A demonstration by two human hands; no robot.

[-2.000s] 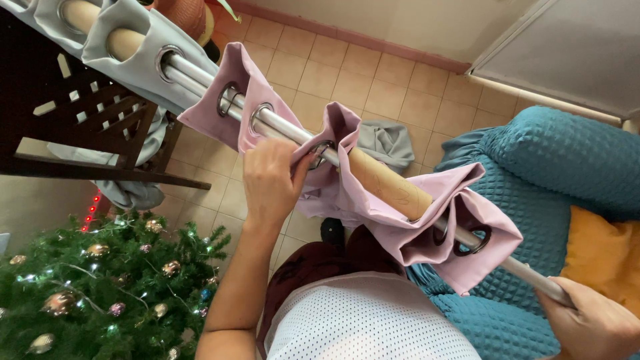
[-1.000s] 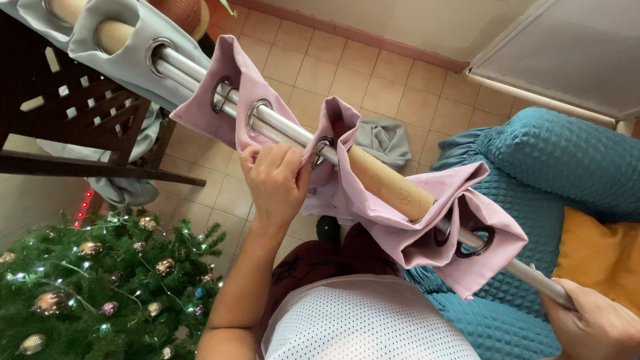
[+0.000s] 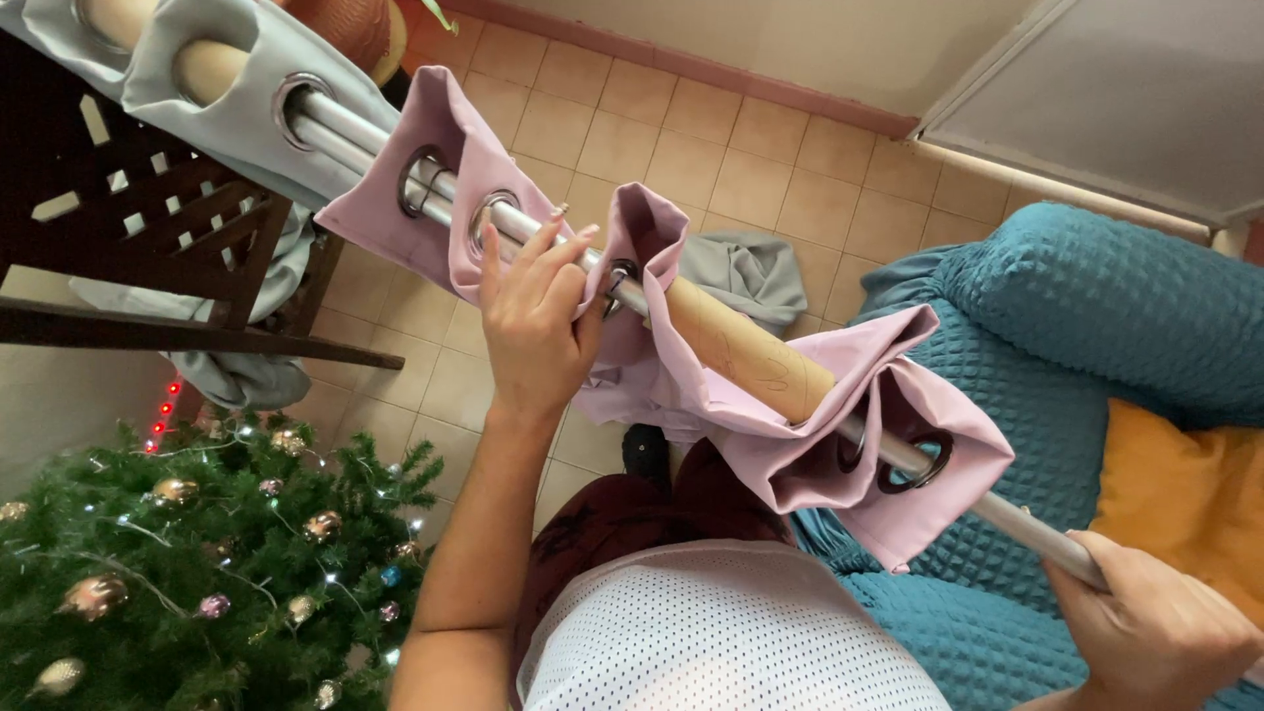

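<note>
Two metal curtain rods [image 3: 341,146] run side by side from the upper left; one continues to the lower right. Pink grommet curtains [image 3: 632,232] hang bunched on them, and a grey grommet curtain [image 3: 267,49] is threaded at the upper left. A cardboard tube [image 3: 750,351] surrounds the rod between pink folds; more pale tube shows inside the grey curtain. My left hand [image 3: 538,316] lies on the rods and pink cloth at mid-length, fingers spread over them, thumb partly hidden. My right hand [image 3: 1150,602] grips the bare rod end [image 3: 1042,538] at the lower right.
A dark wooden lattice chair [image 3: 148,217] stands left, with grey cloth on it. Below it is a lit, decorated Christmas tree [image 3: 227,553]. A teal covered sofa [image 3: 1116,306] with an orange cushion [image 3: 1175,484] is at right. Grey cloth [image 3: 750,276] lies on the tiled floor.
The fingers of my left hand have lifted and spread from their curled grip around the rods. My right hand still holds the rod end.
</note>
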